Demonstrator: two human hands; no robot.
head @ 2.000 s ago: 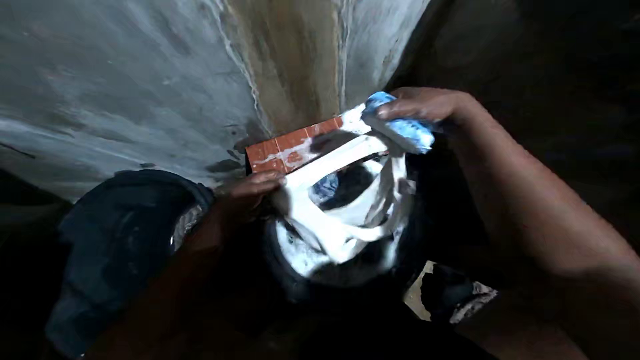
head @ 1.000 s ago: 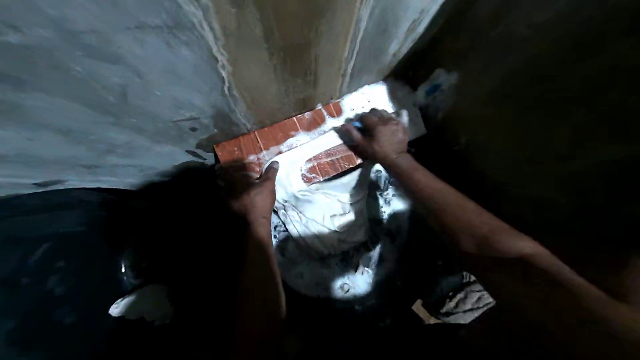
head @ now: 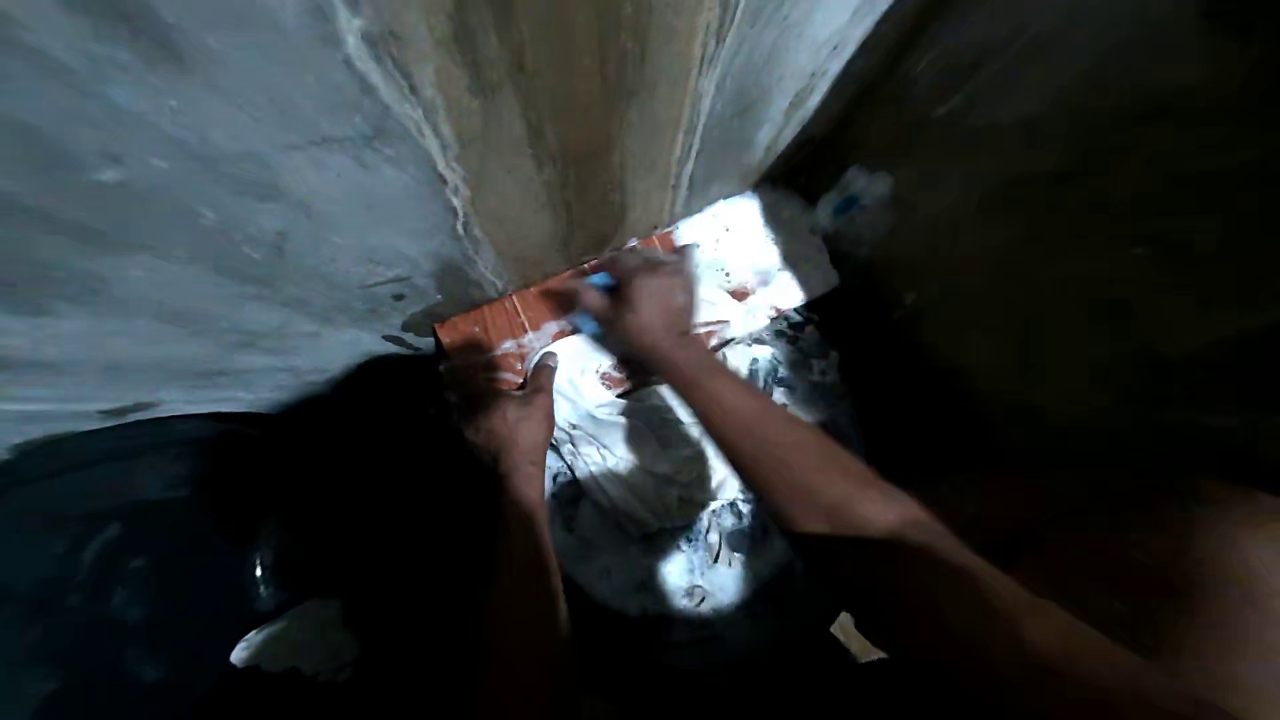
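Note:
My right hand (head: 650,300), blurred, grips a blue brush or similar scrubbing tool (head: 592,300) over a wet white cloth (head: 585,375). The cloth lies partly on a reddish-orange ridged board (head: 490,325) with white suds on it, and hangs down into a round tub of sudsy water (head: 700,570). At the board's left end, my left hand (head: 515,415) presses the cloth with its thumb on top; its other fingers are in shadow. A bright patch of suds (head: 735,250) covers the board's right part.
A grey plastered wall (head: 230,200) with a brown strip (head: 570,120) rises behind the board. To the left stands a large dark container (head: 100,560), with a pale thing (head: 300,640) by it. A crumpled clear plastic item with blue (head: 855,205) is at the right.
The white cloth was lifted in both hands two seconds ago and now lies on the board. Since one second ago, my right hand has moved left along the board with the blue tool.

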